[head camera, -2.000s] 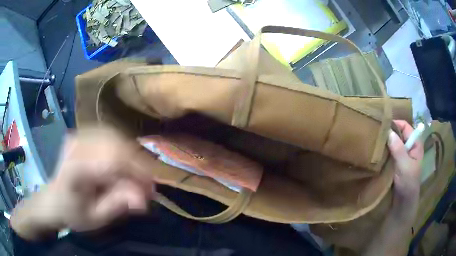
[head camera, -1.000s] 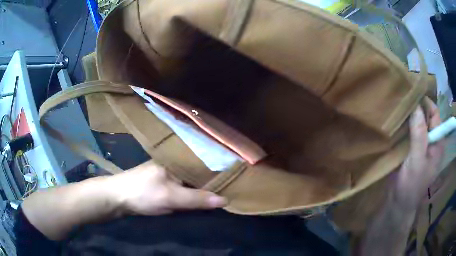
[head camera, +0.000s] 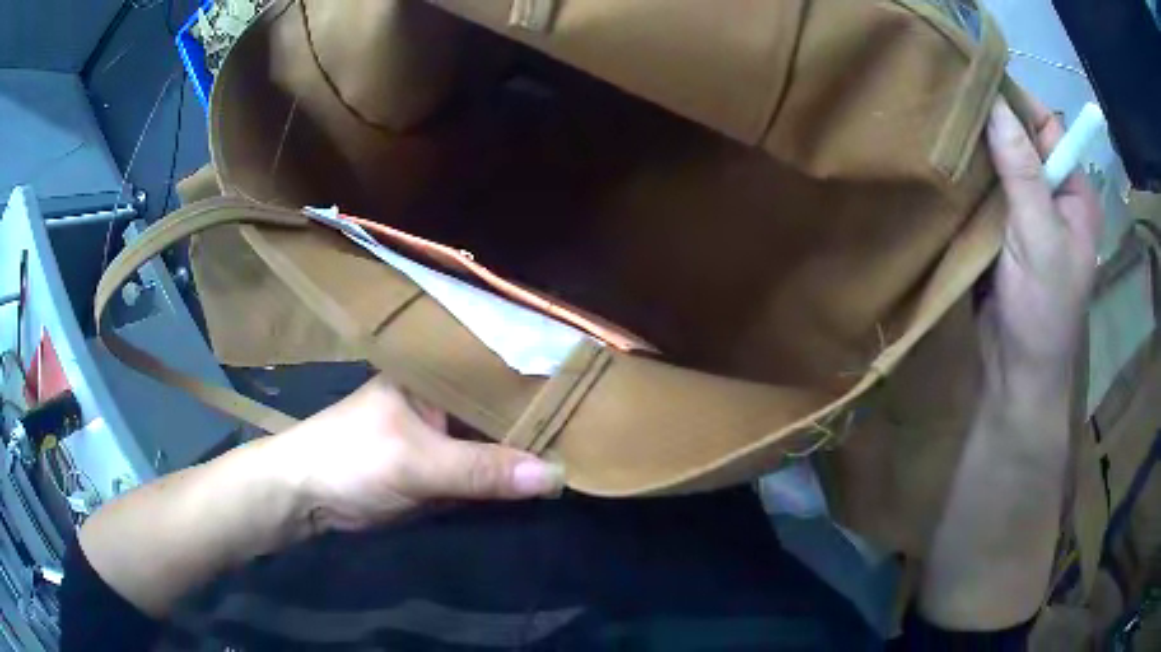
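A tan tote bag (head camera: 713, 427) lies open towards me above my lap, its dark inside showing. My left hand (head camera: 395, 459) grips the near rim beside a handle tab (head camera: 560, 397), thumb on top, fingers hidden underneath. My right hand (head camera: 1047, 242) holds the right end of the rim and also a white pen-sized tool handle (head camera: 1076, 149); the tool's tip is not visible. An orange flap (head camera: 509, 283) and a white sheet (head camera: 503, 329) stand inside the near wall. Loose thread ends (head camera: 821, 431) stick out at the near right rim. A handle loop (head camera: 121, 293) hangs out at the left.
A blue bin (head camera: 194, 57) of scraps is at the top left. A pale panel edge (head camera: 70, 344) with cables stands at the left. A black device (head camera: 1120, 77) is at the top right. More tan bags (head camera: 1127, 471) lie at the right.
My left hand, blurred and off the rim at first, has come to grip the near rim. The bag has tilted its opening towards me. My right hand has moved up with the rim and tool.
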